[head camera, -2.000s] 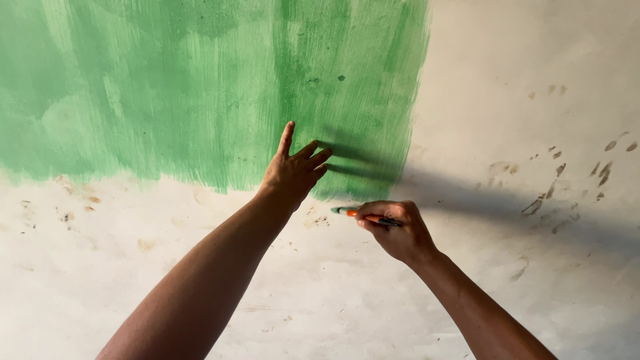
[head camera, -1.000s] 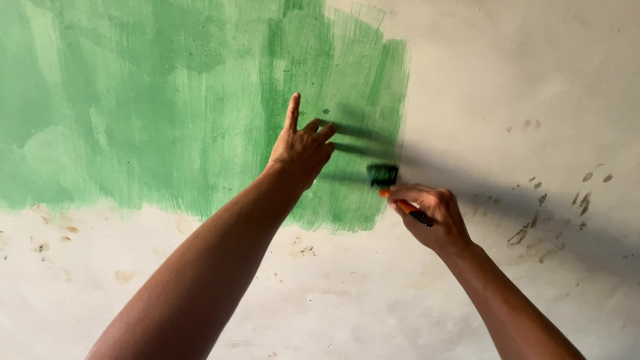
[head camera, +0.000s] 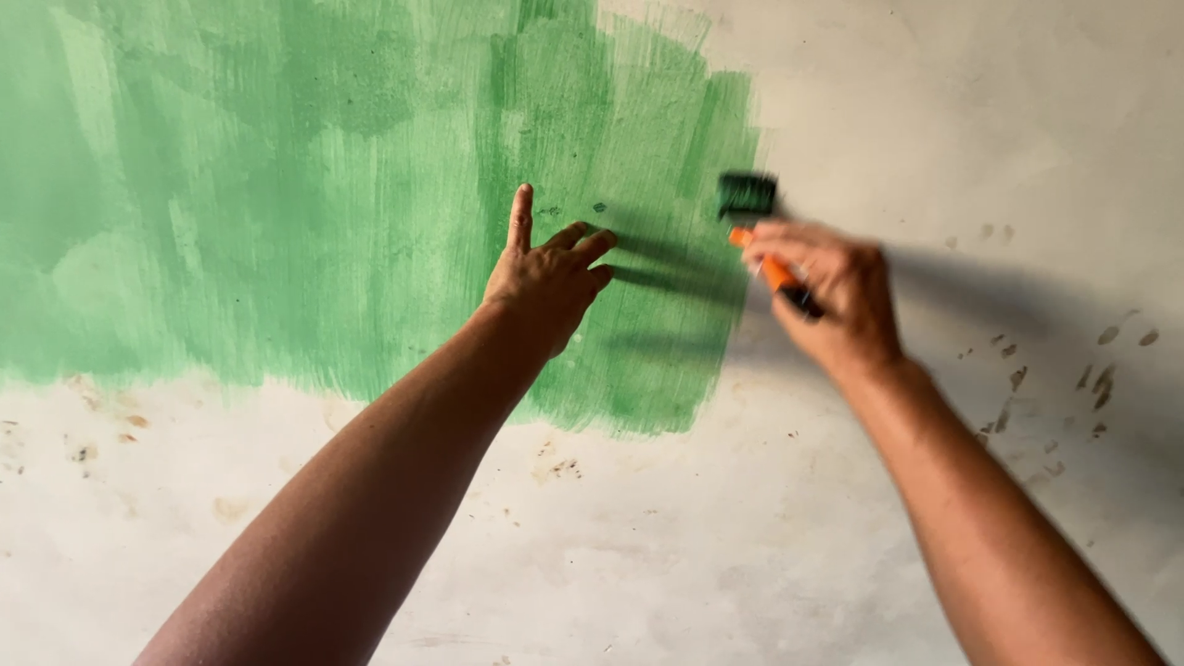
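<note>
My right hand (head camera: 832, 287) grips a paintbrush (head camera: 782, 277) by its orange and black handle. The dark bristles, wet with green paint, point up and lie at the right edge of the green painted area (head camera: 305, 185) on the wall; they are slightly blurred. To the left, my left hand (head camera: 555, 273) has its fingers spread against the green paint and holds nothing. Its index finger or thumb points up; which one I cannot tell. Vertical brush strokes show across the green, darker near its right side.
The unpainted off-white wall (head camera: 971, 120) continues to the right and below the green. Brown smudges (head camera: 1101, 384) mark it at the right, with smaller stains (head camera: 560, 462) under the paint's lower edge. Shadows of my hands fall rightward.
My right hand has moved up along the right edge of the green from below its lower border, and the bristles now point up. My left hand keeps its spread pose. The view has shifted somewhat.
</note>
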